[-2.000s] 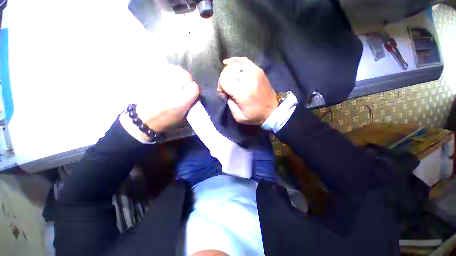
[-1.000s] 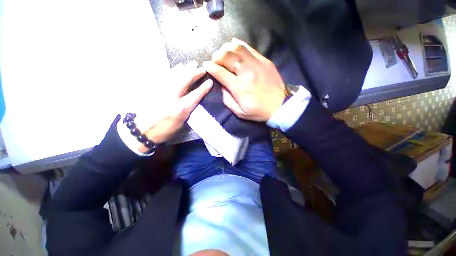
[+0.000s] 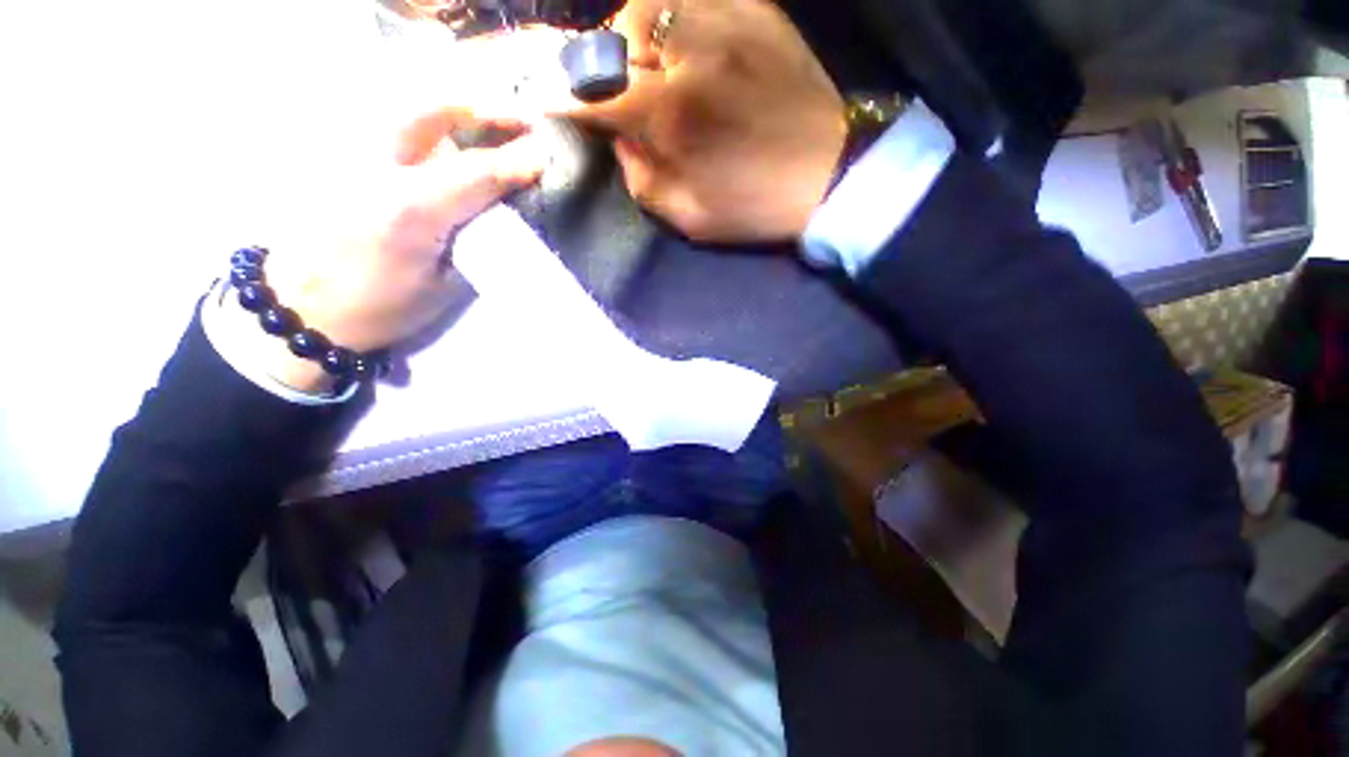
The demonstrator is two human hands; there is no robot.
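Note:
The dark fabric panel [image 3: 740,303] lies from the machine head down over the table's near edge. A white strip [image 3: 555,296] runs from my left fingers down over the edge towards my lap. My left hand [image 3: 429,222] holds the cloth and strip at their left side, thumb and finger pinched; glare washes out part of it. My right hand [image 3: 725,126] presses on the dark panel beside the machine's round dark knob [image 3: 596,67], its fingertips partly hidden behind the knob. The needle area is too glared to tell.
The white table [image 3: 193,385] has a ruled grey front edge. Red-handled snips [image 3: 1188,185] lie at the table's right, beside a small flat metal piece [image 3: 1142,170] and a dark rectangular tray [image 3: 1269,175]. A cardboard box [image 3: 1250,407] stands below right.
Both hands have moved forward to the machine head, taking the dark cloth and white strip along. My left hand has also shifted left. More dark cloth shows below my right hand.

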